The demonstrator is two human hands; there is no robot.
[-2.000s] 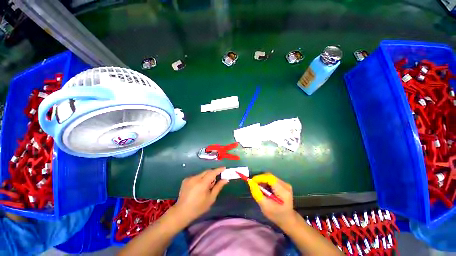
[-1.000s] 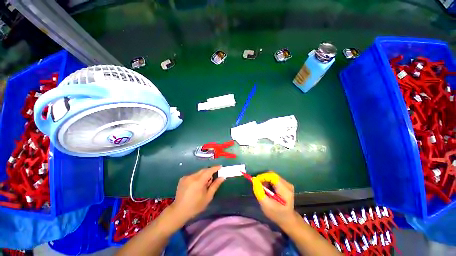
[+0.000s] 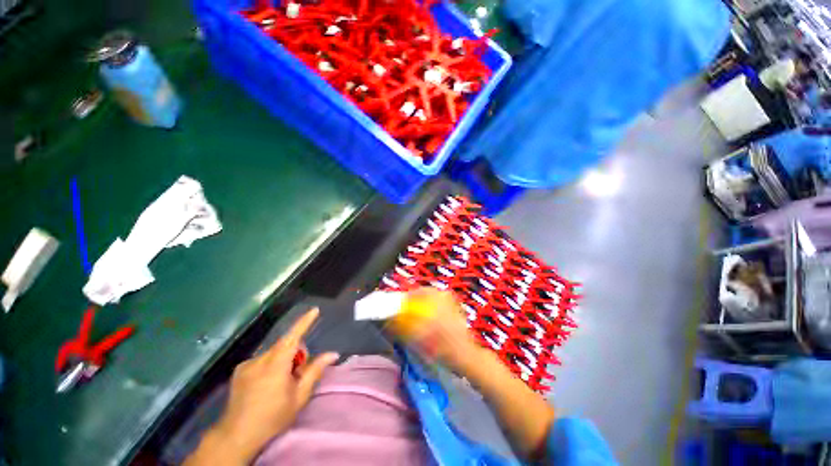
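Note:
My left hand (image 3: 264, 390) is over the pink clothing at the bench's front edge, index finger and thumb spread. A small red end, which looks like the marker pen (image 3: 299, 359), shows between its fingers; the rest is hidden. My right hand (image 3: 436, 329), blurred and with yellow finger cots, holds a white block (image 3: 379, 306) by its right end, off the bench beside the clamped rows. A red spring clamp (image 3: 89, 349) lies on the bench at the left, its metal jaws towards the lower left.
A crumpled white wipe (image 3: 150, 244), blue stick (image 3: 80, 224), another white block (image 3: 29, 261) and blue bottle (image 3: 141, 84) lie or stand on the green bench (image 3: 264, 182). A blue bin (image 3: 301, 118) holds red clamps. Clamped units (image 3: 497, 282) form rows below. A person's blue smock (image 3: 569, 100) is beyond.
The view has swung right. The white block has passed from my left hand to my right and moved off the bench. The red marker no longer shows in my right hand.

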